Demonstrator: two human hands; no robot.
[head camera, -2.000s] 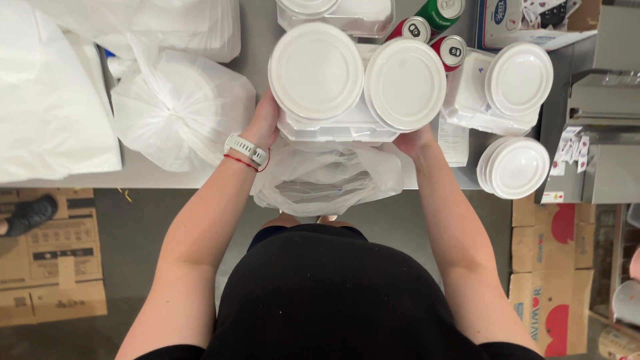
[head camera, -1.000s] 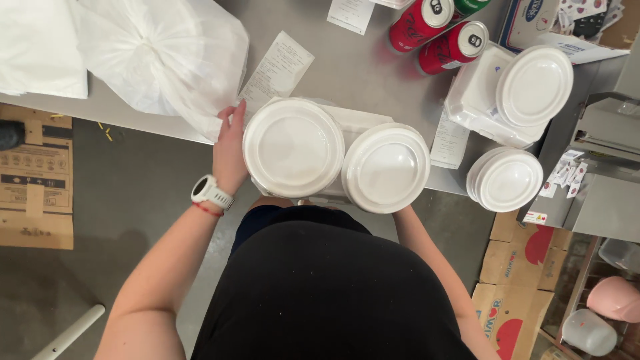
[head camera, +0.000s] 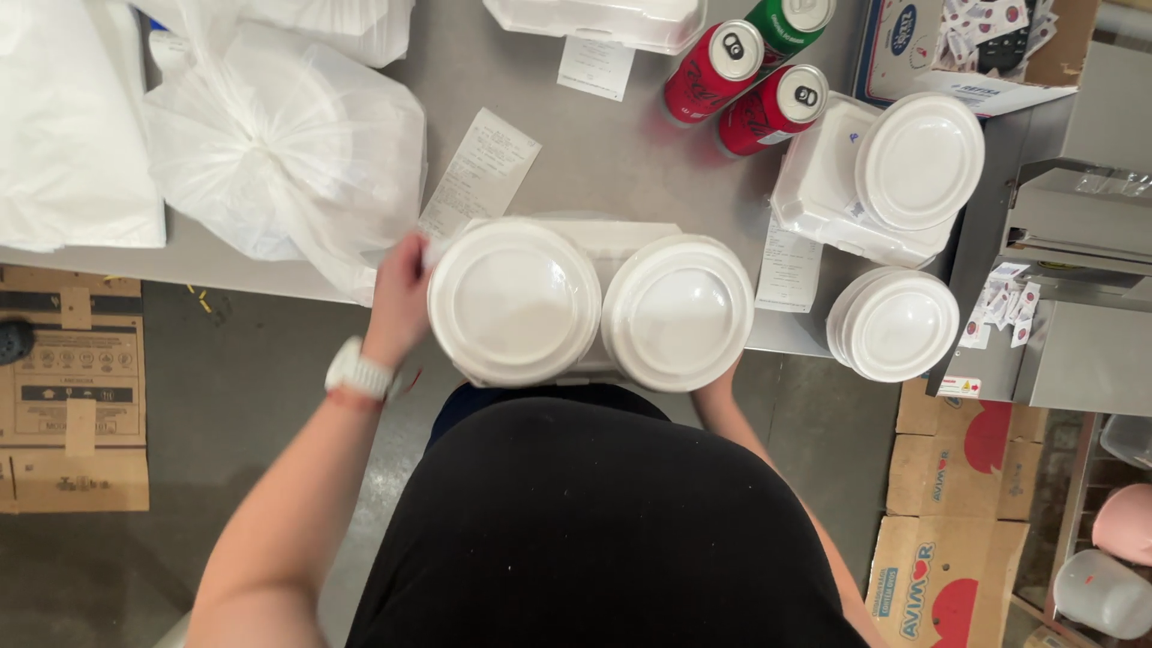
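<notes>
Two round white lidded tubs, a left one (head camera: 515, 304) and a right one (head camera: 679, 312), sit side by side on a white foam clamshell container (head camera: 621, 236), close to my body at the table's front edge. My right hand (head camera: 718, 389) holds this stack from below at its right corner, fingers hidden under it. My left hand (head camera: 400, 292) is at the stack's left side, fingertips beside the lower end of a printed receipt (head camera: 483, 171); whether it grips anything is unclear. A knotted white plastic bag (head camera: 288, 144) lies just left of that hand.
Red soda cans (head camera: 715, 70) and a green can (head camera: 792, 27) stand behind. To the right are a foam container (head camera: 823, 175) with a round tub (head camera: 920, 162), stacked round tubs (head camera: 891, 324) and a box of sachets (head camera: 990, 85). Another foam container (head camera: 598, 18) lies at the back.
The stack has come toward my body from farther back on the table. The open plastic bag seen in front of it earlier is now largely out of sight. My left hand has shifted along the stack's side.
</notes>
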